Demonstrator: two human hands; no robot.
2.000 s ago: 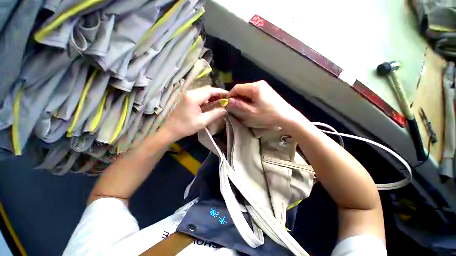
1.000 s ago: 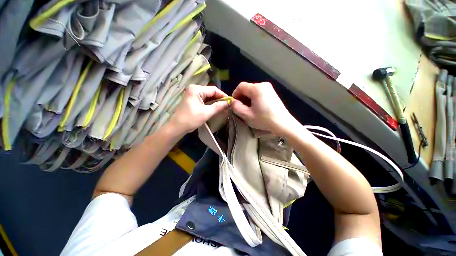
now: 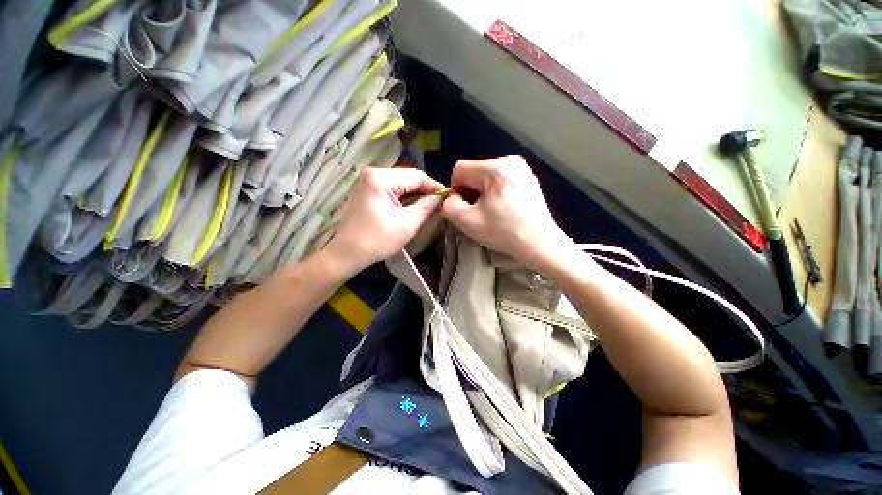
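Observation:
A beige tote bag lies over my apron, its long pale handles hanging down towards me and one looping out to the right. A small yellow binding end shows at the bag's top edge, between my fingertips. My left hand pinches the edge from the left. My right hand pinches the same yellow end from the right. The two hands nearly touch. The fingers hide most of the binding end.
A large pile of grey bag bodies with yellow edging stands at the left. The pale worktable has red strips along its edge, a hammer, small snips and folded grey pieces at the right.
The fingertips have closed further over the yellow binding end, which shows less than before. The pile and table have shifted slightly left in view.

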